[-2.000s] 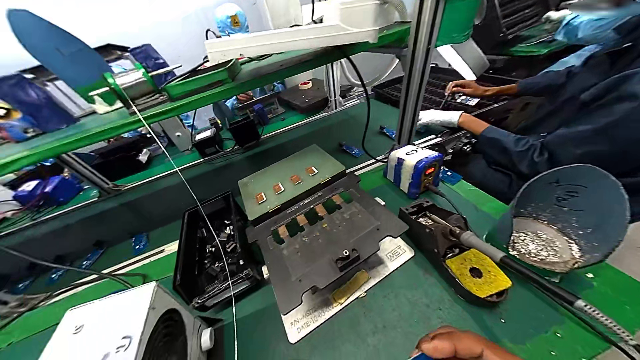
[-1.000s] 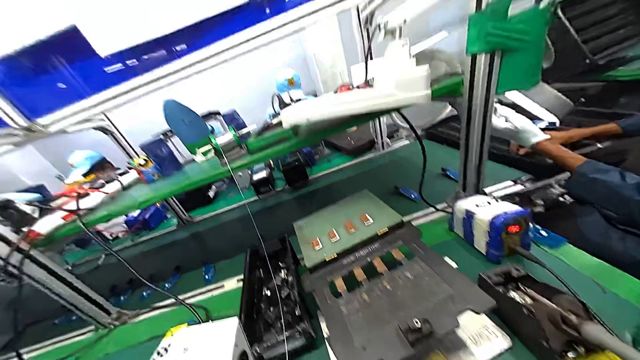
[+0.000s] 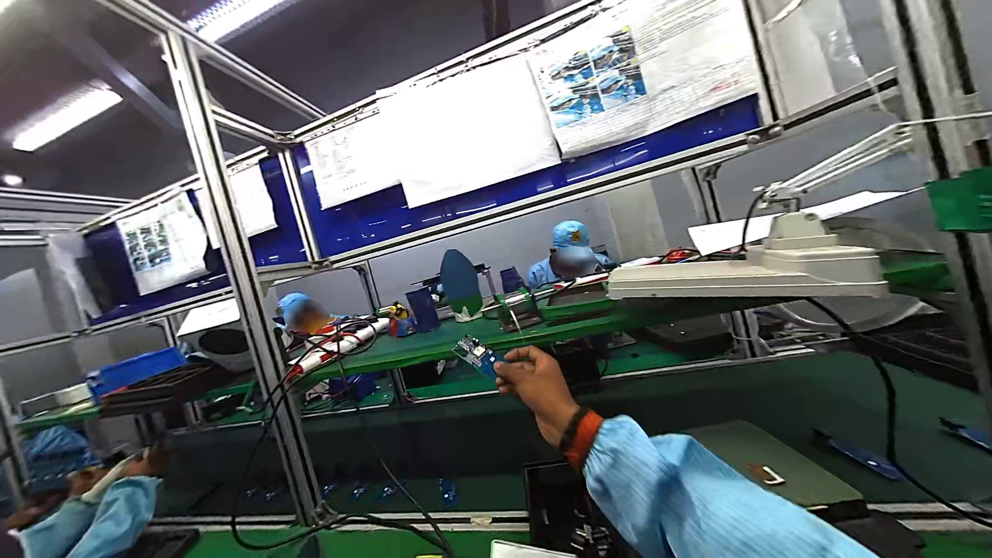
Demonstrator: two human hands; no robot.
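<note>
My right hand (image 3: 539, 387), in a light blue sleeve with an orange and dark band at the wrist, reaches up from the lower right. Its thumb and fingers pinch the lower right end of a small blue circuit board (image 3: 478, 355). The board is held tilted in front of the green upper shelf (image 3: 434, 341). Below the hand, partly hidden by the sleeve, a black bin (image 3: 546, 496) holds dark parts. A green plate (image 3: 767, 461) with a copper-coloured piece lies behind the forearm. My left hand is not in view.
A metal post (image 3: 232, 271) and hanging black cables (image 3: 271, 434) stand left. A white magnifier lamp (image 3: 744, 277) rests over the shelf at right. Several blue boards (image 3: 448, 490) line the lower bench. Another person's hands (image 3: 116, 473) work at far left; two people sit beyond the shelf.
The view has swung up and left. My right hand, with little of it seen at the bottom edge two seconds ago, is now raised at the shelf with the circuit board in its fingers.
</note>
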